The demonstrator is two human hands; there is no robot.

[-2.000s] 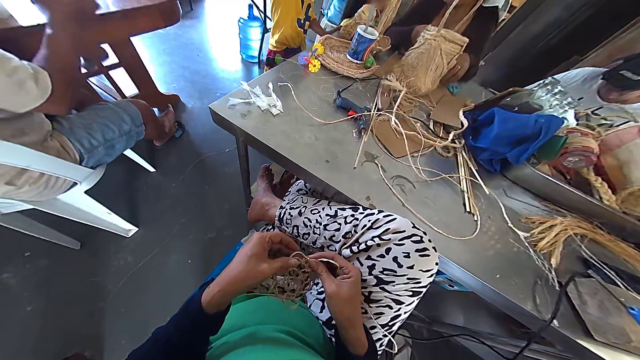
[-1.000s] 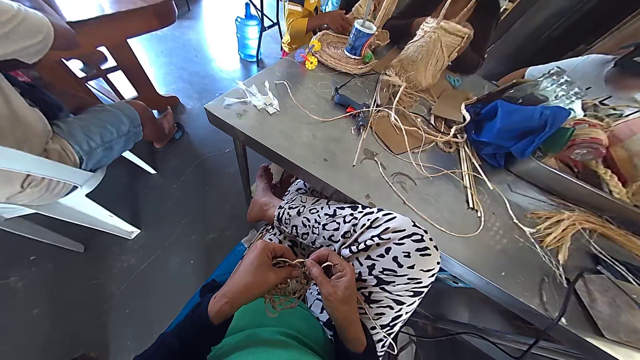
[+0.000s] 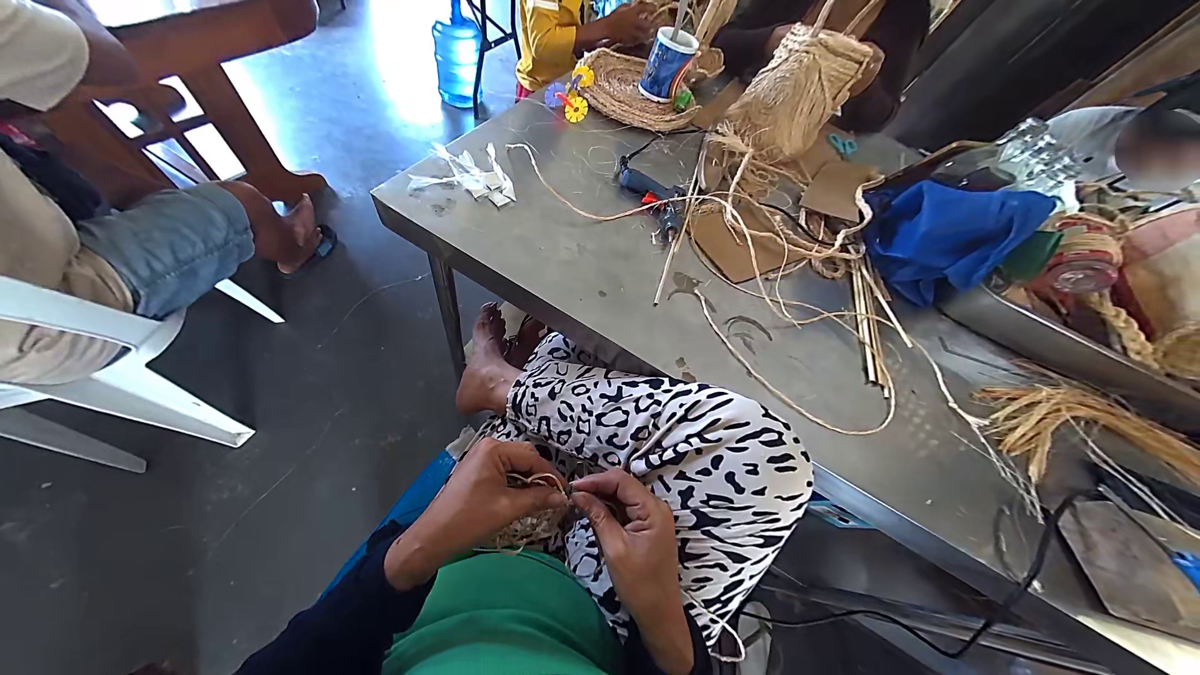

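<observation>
My left hand (image 3: 483, 506) and my right hand (image 3: 633, 534) meet above my lap, fingertips nearly touching. Between them they pinch a thin strand of natural-fibre cord (image 3: 539, 480). A knotted fibre piece (image 3: 530, 532) hangs beneath my left hand, partly hidden by it. A pale cord end (image 3: 722, 623) trails below my right wrist. Patterned black-and-white trousers (image 3: 656, 450) lie under both hands. On the metal table ahead is a long loose cord (image 3: 750, 370).
The metal table (image 3: 562, 253) holds a glue gun (image 3: 652, 192), white scraps (image 3: 473, 178), a woven fibre bag (image 3: 797, 89), a blue cup (image 3: 667, 66), thin sticks (image 3: 867, 328) and blue cloth (image 3: 956, 234). A black cable (image 3: 937, 647) runs at lower right. A person sits left on a white chair (image 3: 141, 375); others are beyond the table.
My fingers have shifted on the strand, and the pale loop that stood between my hands two seconds ago no longer shows there. Both hands remain close together over my lap.
</observation>
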